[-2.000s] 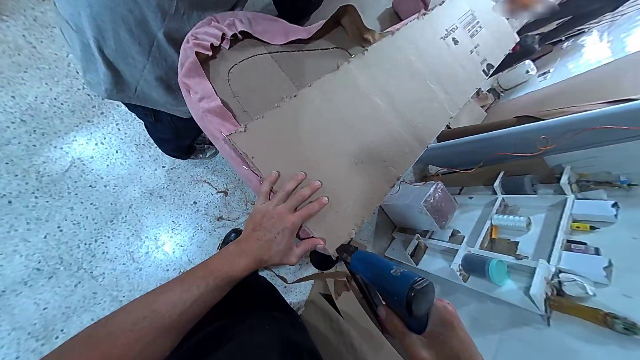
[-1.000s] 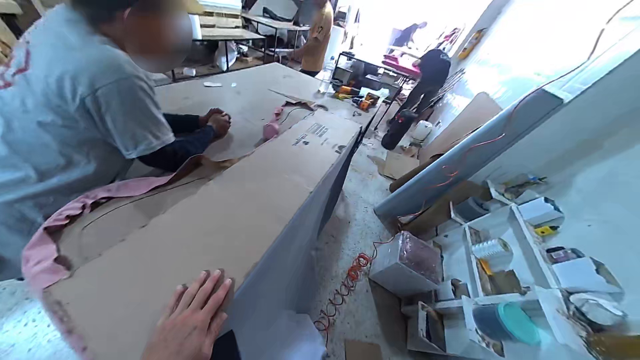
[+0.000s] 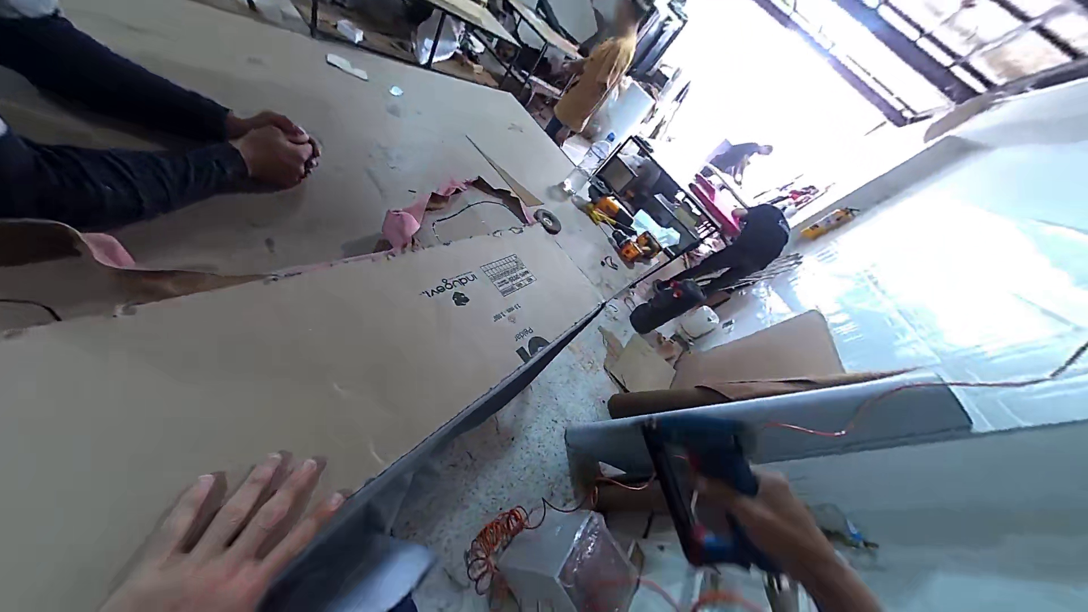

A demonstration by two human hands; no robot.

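My left hand (image 3: 246,527) lies flat with spread fingers on a printed cardboard panel (image 3: 323,365), close to its near edge. Grey fabric (image 3: 476,408) hangs along that edge. Pink fabric (image 3: 408,223) shows along the panel's far side. Held up over the floor to the right is a blue and black pneumatic staple gun (image 3: 710,476), with my right hand (image 3: 756,510) wrapped round its grip, apart from the panel. The hand and tool are somewhat blurred.
Across the table (image 3: 340,127) a co-worker's clasped hands (image 3: 276,151) rest. A coiled orange air hose (image 3: 497,544) lies beside a plastic-wrapped box (image 3: 569,561). A grey roll (image 3: 782,425) lies at right. Further off, one person bends near a tool cart (image 3: 654,195).
The staple gun, at the panel's edge two seconds ago, is now raised away from it at the right. The view has swung up toward the room. My left hand is still on the cardboard.
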